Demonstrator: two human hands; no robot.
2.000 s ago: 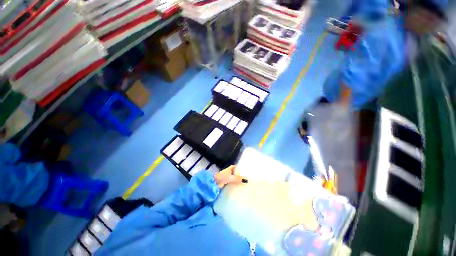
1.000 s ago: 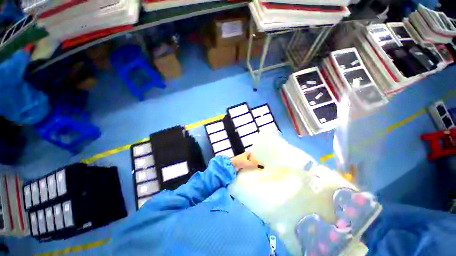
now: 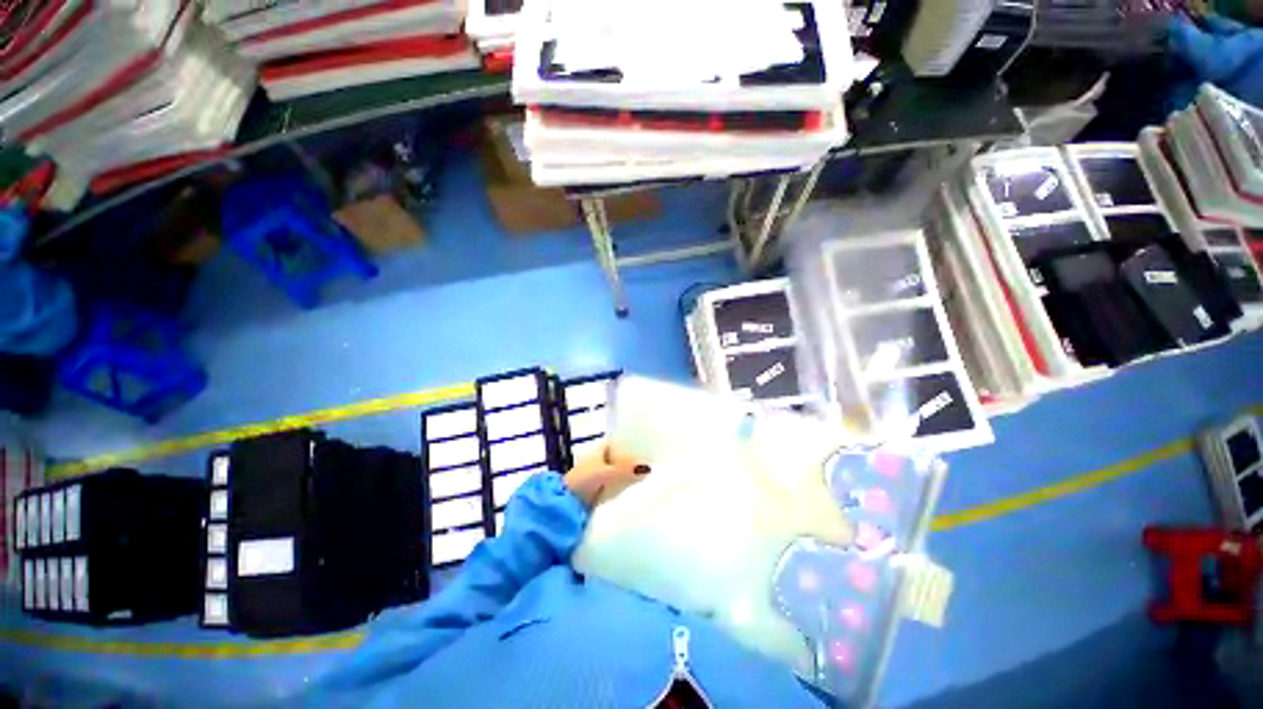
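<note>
A pale cream sheet stack point(image 3: 706, 513) is held against my blue smock in the lower middle. My left hand point(image 3: 604, 475) grips its left edge, with the thumb on top. Printed clear film with blue and pink shapes point(image 3: 845, 582) lies on the stack's right end. Thin clear film point(image 3: 820, 312) trails up from the stack's far right side, over the three-window trays. My right hand cannot be made out; the stack and film cover that area.
Black divided bins point(image 3: 298, 533) stand on the blue floor at left. A white tray stack point(image 3: 679, 139) sits on a metal-legged table ahead. Three-window trays point(image 3: 907, 333) stand on the floor at right. Blue stools point(image 3: 288, 238) are at upper left, a red stool point(image 3: 1202, 573) at right.
My view has turned right, away from the green bench and the person there. The table with the tray stack now stands straight ahead. The pale stack stays in my hold.
</note>
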